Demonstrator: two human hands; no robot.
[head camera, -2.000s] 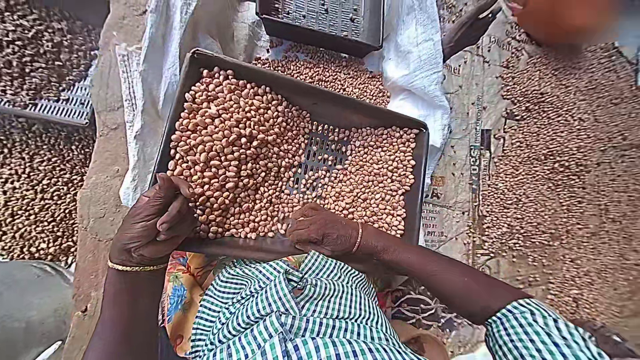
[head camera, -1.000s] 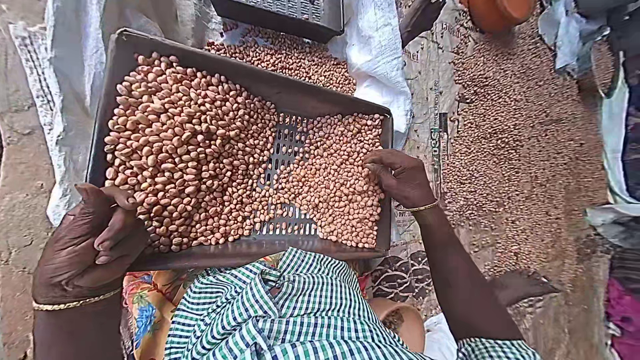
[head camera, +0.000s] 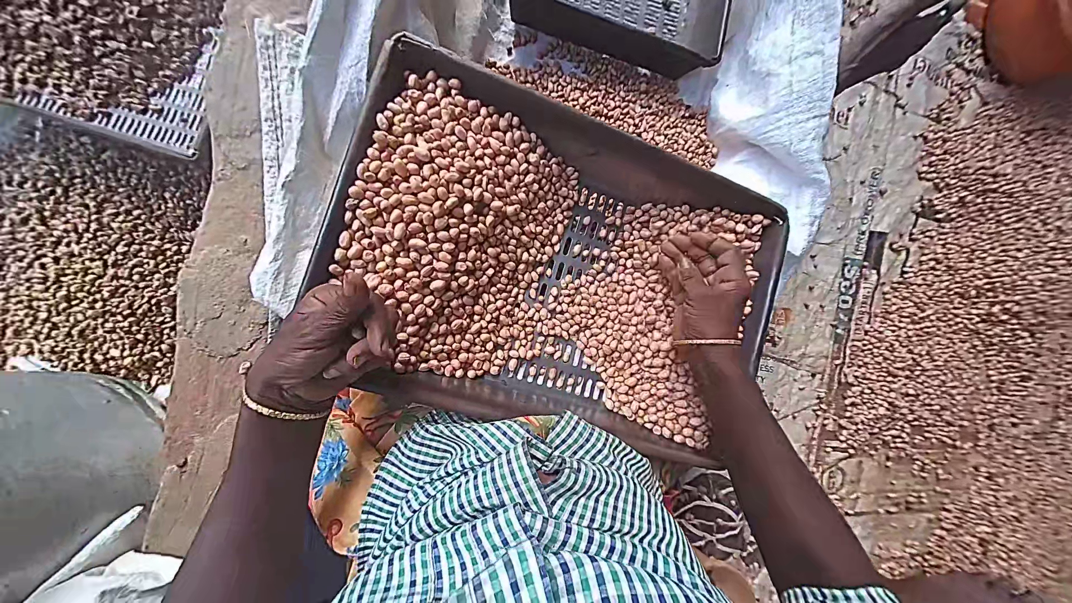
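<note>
A dark rectangular sieve tray (head camera: 662, 172) with a slotted bottom lies tilted over my lap. Larger pinkish-brown nuts, which look like shelled peanuts (head camera: 452, 209), heap up in its left part, and smaller ones (head camera: 620, 327) spread over the right part. Between them a strip of slots shows bare. My left hand (head camera: 335, 339), fingers curled, is at the tray's lower left edge; whether it grips the rim is hidden. My right hand (head camera: 708, 280) is over the smaller nuts at the right, fingers bent; whether it holds any nuts cannot be seen.
Another dark slotted tray (head camera: 620, 25) stands beyond, near nuts on a white woven sack (head camera: 770, 109). At right, nuts cover a printed sheet (head camera: 888, 201), with an orange vessel (head camera: 1026, 38) above. Dark piles and a slotted tray (head camera: 167, 117) lie left, above a grey metal vessel (head camera: 75, 461).
My right hand was at the tray's near edge, then at its right side, and is now over the smaller nuts. My left hand stays at the lower left edge.
</note>
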